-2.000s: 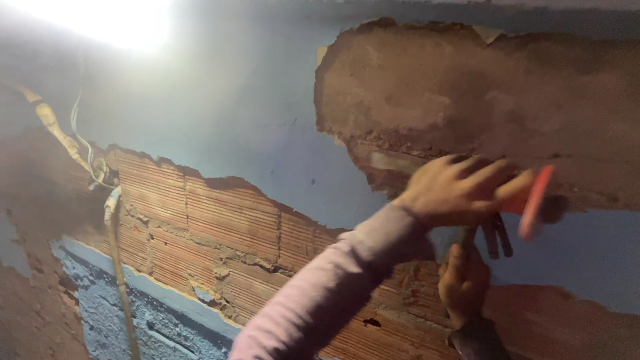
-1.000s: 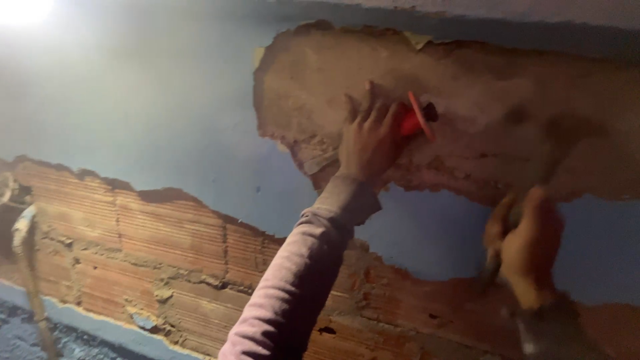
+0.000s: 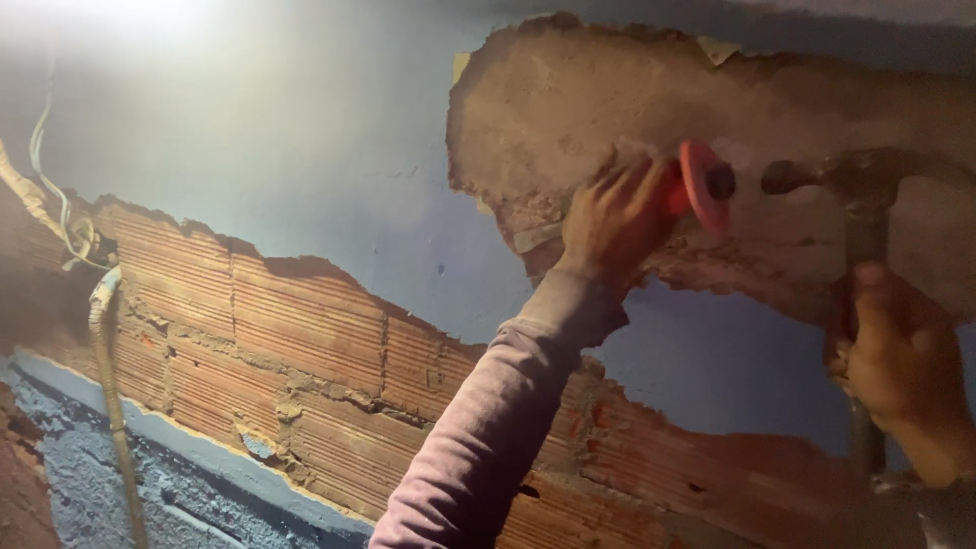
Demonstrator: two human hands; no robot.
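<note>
My left hand is closed around the red grip of a chisel with a round hand guard. The chisel's dark struck end points right, and its flat metal blade lies against the lower left edge of the bare patch in the blue-painted plaster. At the right, my right hand grips the handle of a claw hammer, held upright. The hammer's face is a short gap to the right of the chisel's struck end.
Exposed ribbed clay bricks run across the wall below the blue plaster. At the left, wires come out of an opening beside a corrugated conduit. A bright light glares at the upper left.
Two seconds ago both hands were close together; now they are apart, with the hammer at the right. Since one second ago, the hammer has come into clear sight beside the chisel's struck end.
</note>
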